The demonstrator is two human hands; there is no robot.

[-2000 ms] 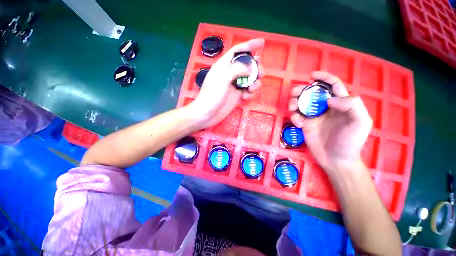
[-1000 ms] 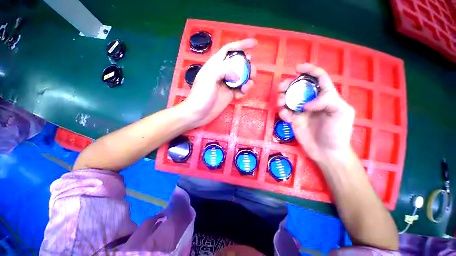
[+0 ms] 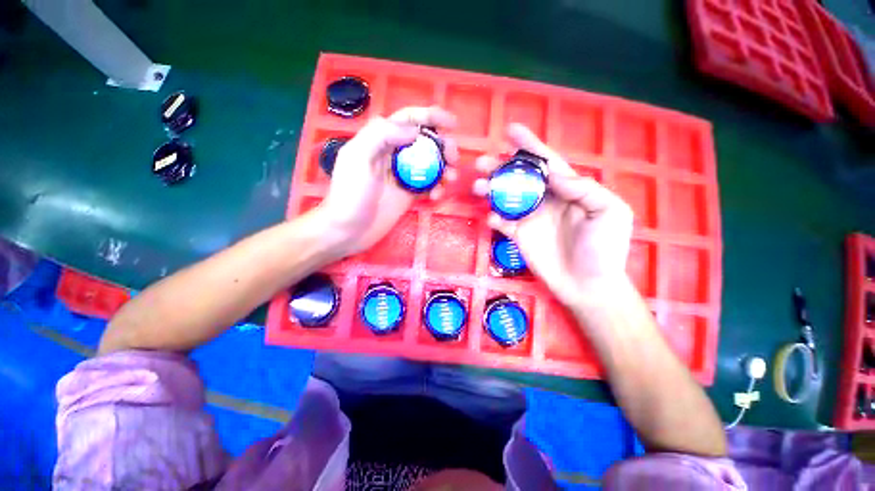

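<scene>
My left hand (image 3: 369,182) holds a round smartwatch (image 3: 419,164) with a lit blue face over the red-orange compartment tray (image 3: 614,372). My right hand (image 3: 576,230) holds another smartwatch (image 3: 518,187), also lit blue, a little to the right. The two watches are apart. In the tray, several blue-lit watches (image 3: 445,315) lie in the front row, with one more lit watch (image 3: 508,255) beside my right hand. A dark watch with a glare (image 3: 314,300) lies at front left. Black unlit watches (image 3: 347,96) sit in the left column, one partly behind my left hand.
Two black watches with pale strips (image 3: 174,162) lie on the green bench (image 3: 230,192) left of the tray, near a grey metal upright (image 3: 96,43). Spare trays (image 3: 758,48) are at upper right and far right. A pale ring (image 3: 793,372), white disc with lead (image 3: 756,367) and dark stick (image 3: 802,316) lie at right.
The view has shifted, so the tray appears further left. Both hands are closer together. The left watch's display has gone from dark with green squares to blue.
</scene>
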